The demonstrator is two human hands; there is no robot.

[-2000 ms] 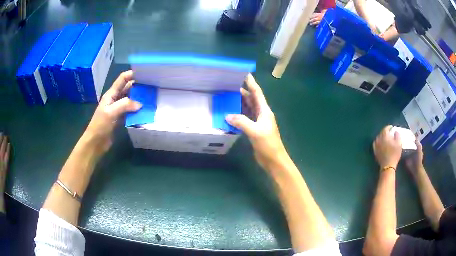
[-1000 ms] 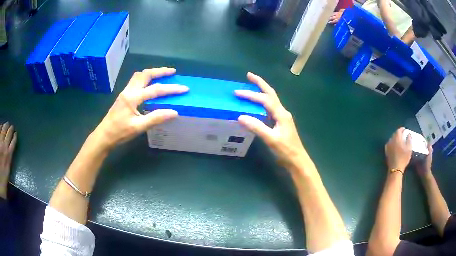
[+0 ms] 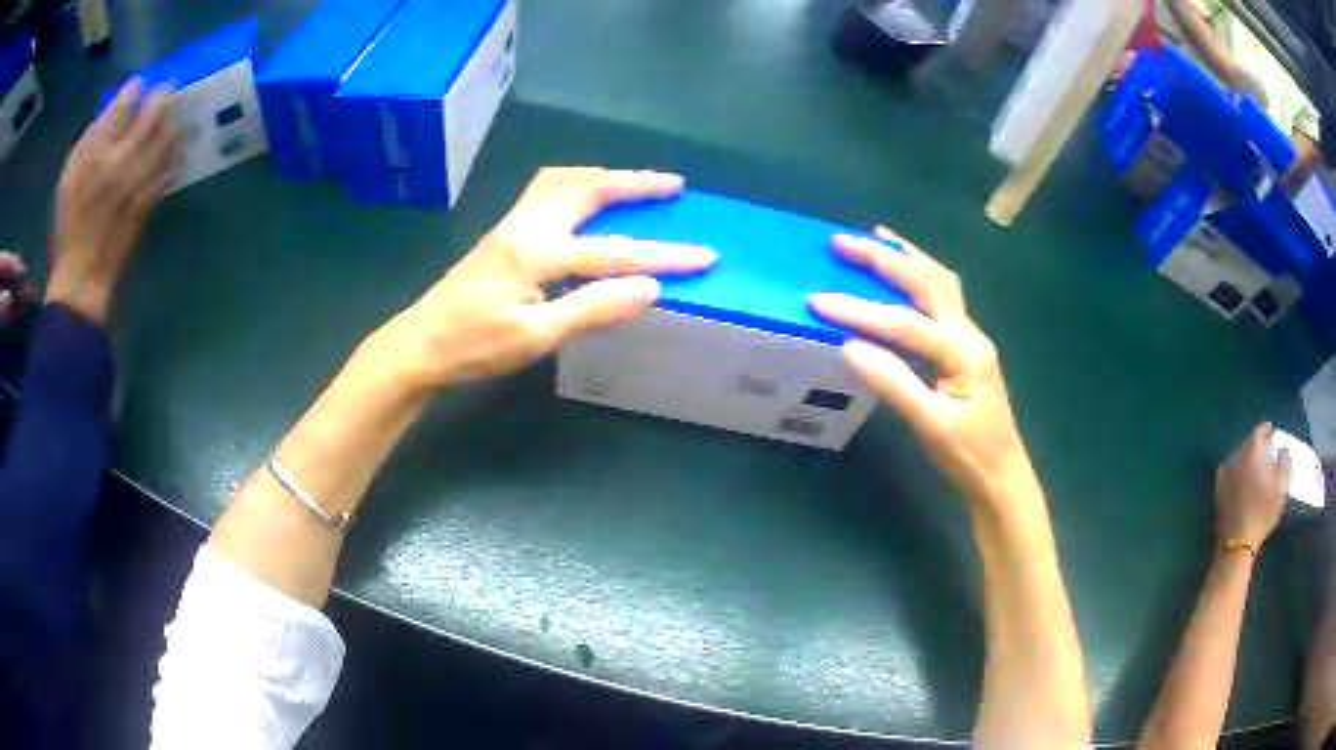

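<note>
A closed retail carton (image 3: pixel 718 366), blue on top with a white printed long side, stands on the dark-green table in front of me. My left hand (image 3: pixel 506 301) lies on its left end, fingers spread over the blue top and thumb along the front upper edge. My right hand (image 3: pixel 930 344) lies on its right end in the same way, thumb at the front edge. The lid is down. The carton's short ends are largely hidden by my hands.
Closed cartons (image 3: pixel 403 125) stand side by side at far left; a neighbour's hand (image 3: pixel 110 183) touches another carton (image 3: pixel 213 110). An upright divider (image 3: pixel 1062 110) and a dark object (image 3: pixel 889 32) are at the far side. More cartons (image 3: pixel 1209 249) and a person's hand holding a white part (image 3: pixel 1298 472) are at right.
The carton's lid, standing open two seconds ago, is now closed. The view has shifted left. The neighbour's hand at left has reached one of the grouped cartons, which is now turned and apart.
</note>
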